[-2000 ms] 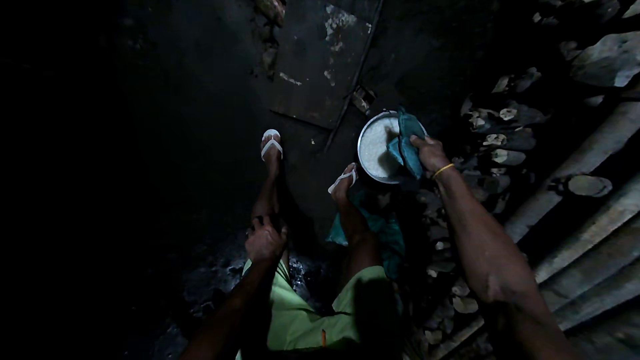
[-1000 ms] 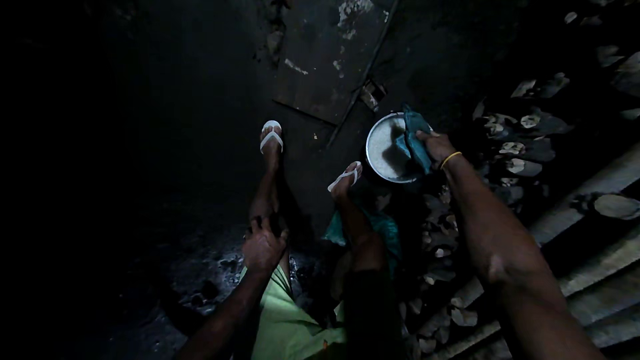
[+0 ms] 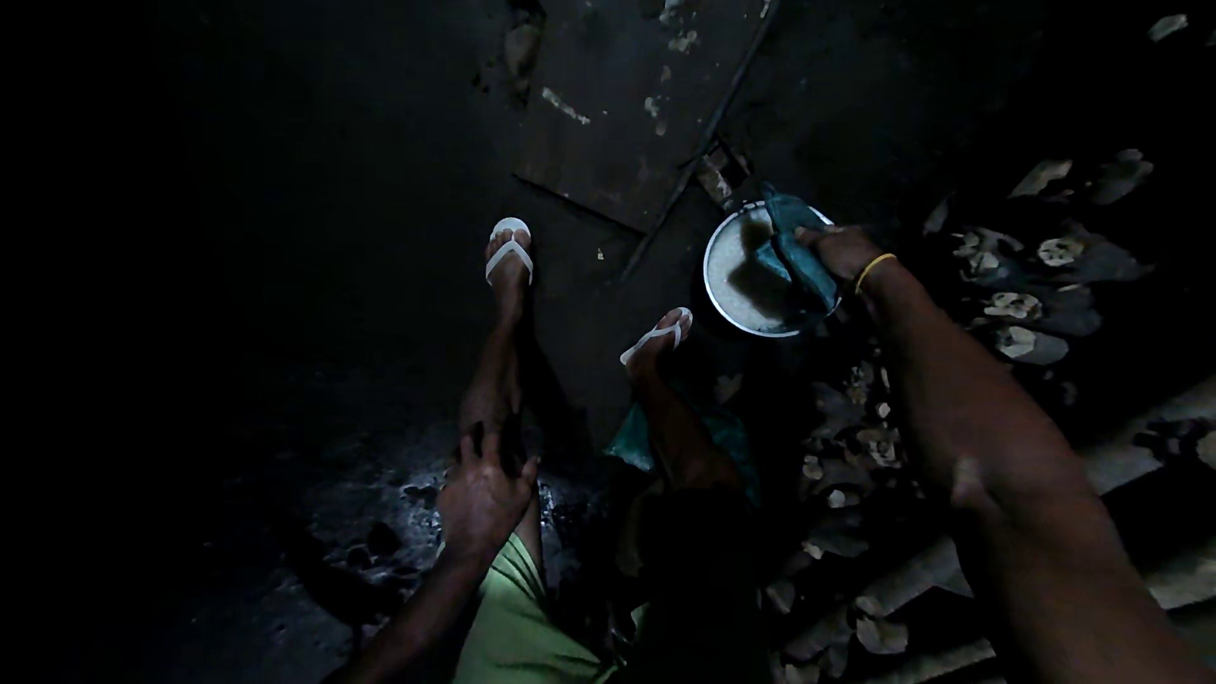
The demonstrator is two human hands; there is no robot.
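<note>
My right hand, with a yellow band at the wrist, grips a teal cloth at the right rim of a round metal pot. Whitish, cloudy contents show inside the pot, with the cloth's shadow across them. Whether my fingers also hold the rim beneath the cloth cannot be seen. My left hand rests on my left leg near the knee, fingers spread, holding nothing. The pot stands just beyond my right foot, in a white flip-flop.
A flat dark board lies ahead, with a thin stick along its right edge. Stacked firewood and long poles are at the right. Teal material lies under my right leg. Much of the left is too dark to tell.
</note>
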